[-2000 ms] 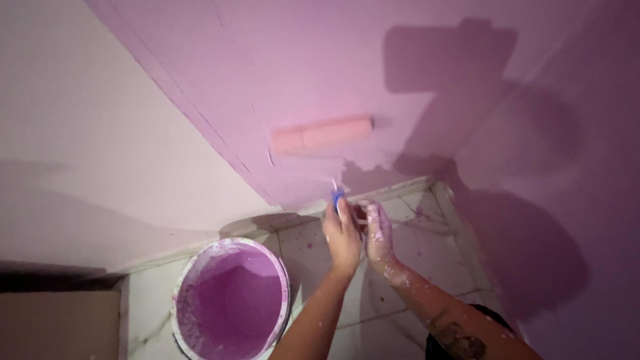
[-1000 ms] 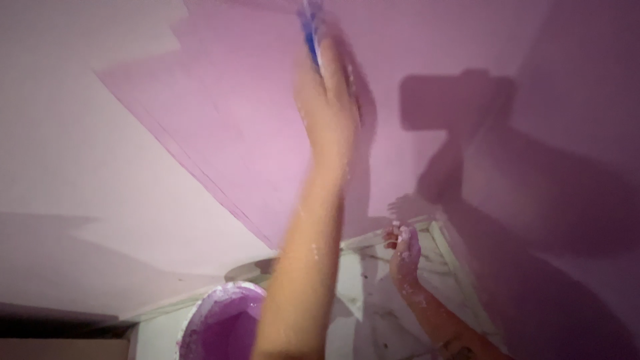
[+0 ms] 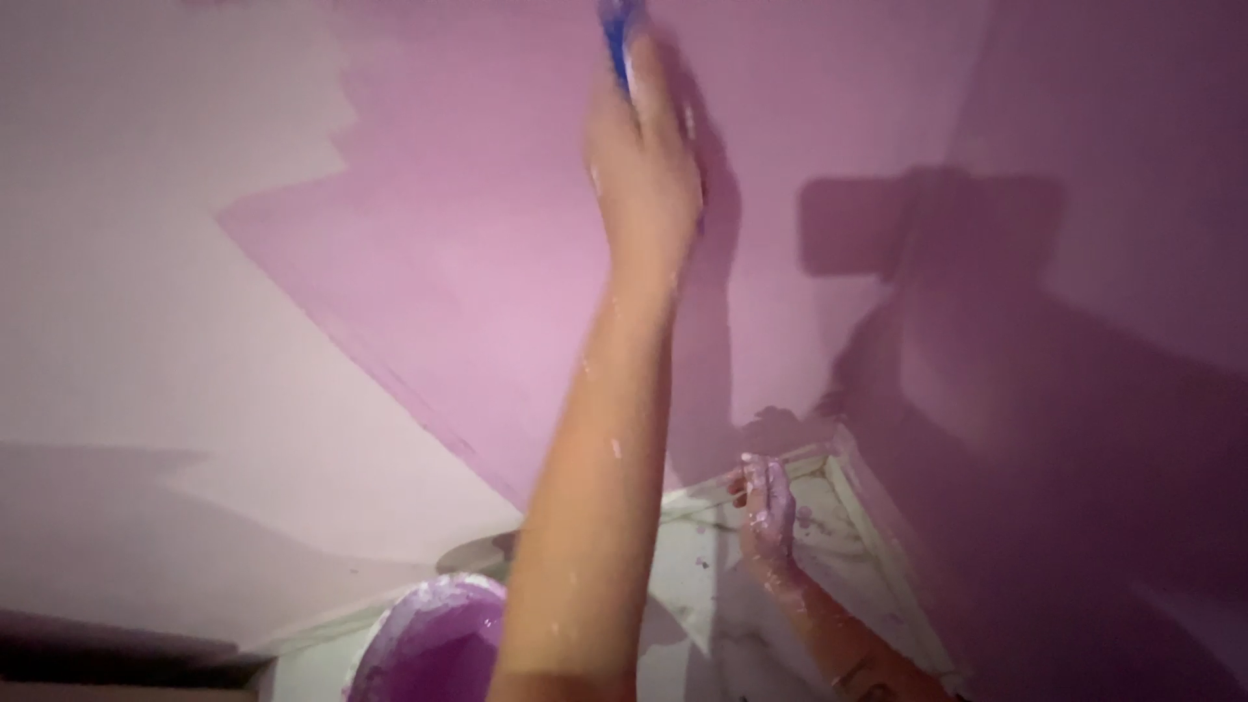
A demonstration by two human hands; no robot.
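Observation:
My left hand (image 3: 643, 166) is raised against the wall at the upper middle, its fingers closed on the blue handle (image 3: 616, 44) of a paint roller. The roller's head is out of view above. Purple paint covers the wall (image 3: 458, 273) around this hand, with a jagged border against the pale part (image 3: 146, 322) at the left. Lower down, my right hand (image 3: 768, 507), smeared with paint, is held over the floor near the corner with its fingers partly curled; nothing shows in it. A bucket of purple paint (image 3: 429, 643) stands at the bottom, partly behind my left forearm.
Marbled floor tiles (image 3: 741, 624) with paint spots meet the two walls at a pale skirting (image 3: 892, 556) in the corner. A dark-edged object (image 3: 117, 653) lies at the lower left. Shadows fall across the purple right wall (image 3: 1102, 468).
My left hand has gone from low near the floor, beside the right hand, up the wall with the roller. The hands are now apart. More purple covers the wall's left part.

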